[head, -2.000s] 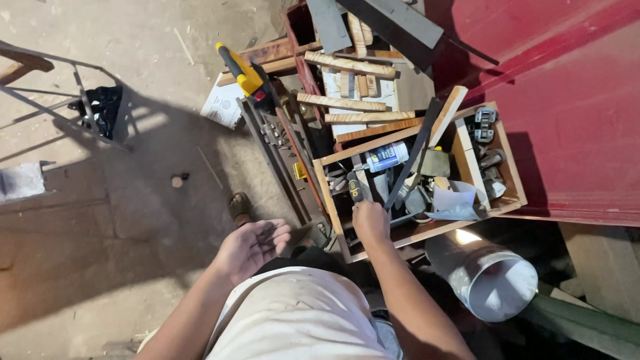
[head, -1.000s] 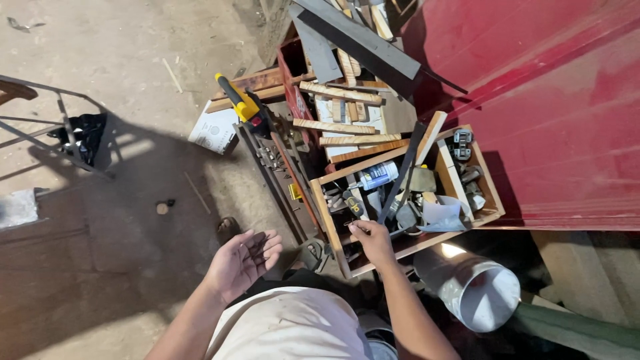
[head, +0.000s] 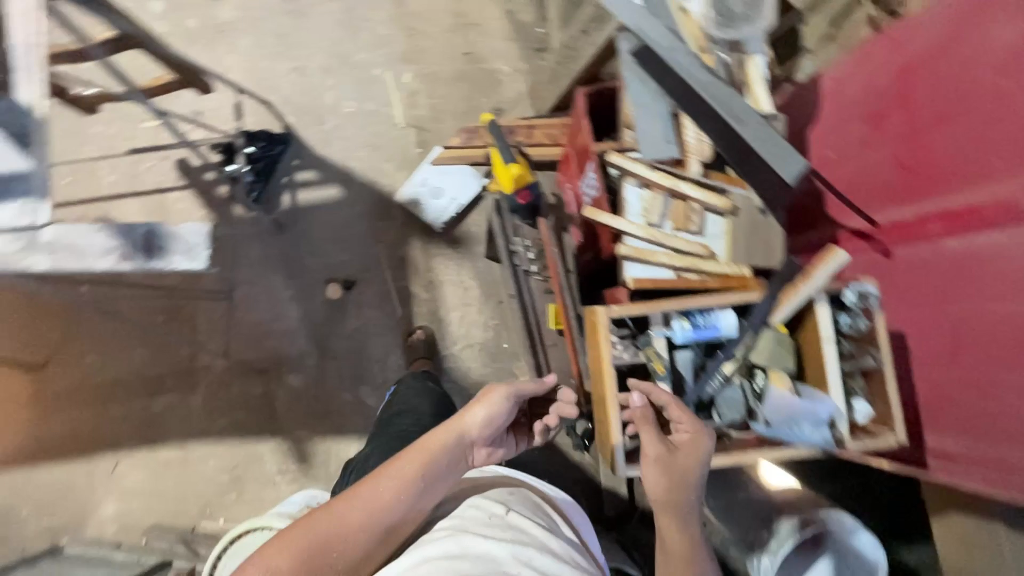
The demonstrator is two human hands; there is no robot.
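My left hand [head: 516, 420] is raised in front of the white shirt, palm up with curled fingers; whether something small lies in it, I cannot tell. My right hand [head: 668, 440] is over the near left corner of a wooden box [head: 600, 392], thumb and forefinger close together; blur hides whether they pinch anything. Inside the box lie a white and blue bottle [head: 704, 326], a tool with a black and yellow handle [head: 656, 364], a dark flat bar [head: 752, 328] and a crumpled pale sheet [head: 796, 416].
Wooden strips [head: 672, 182] lie beyond the box, beneath a long grey metal channel [head: 720, 104]. A yellow and black tool [head: 510, 168] rests on metal bars [head: 520, 280] to the left. A metal bucket [head: 824, 544] stands near right, a red panel [head: 936, 240] farther right.
My right hand has come back from inside the box to its near left corner. My left hand's fingers are more curled than before. The view has shifted.
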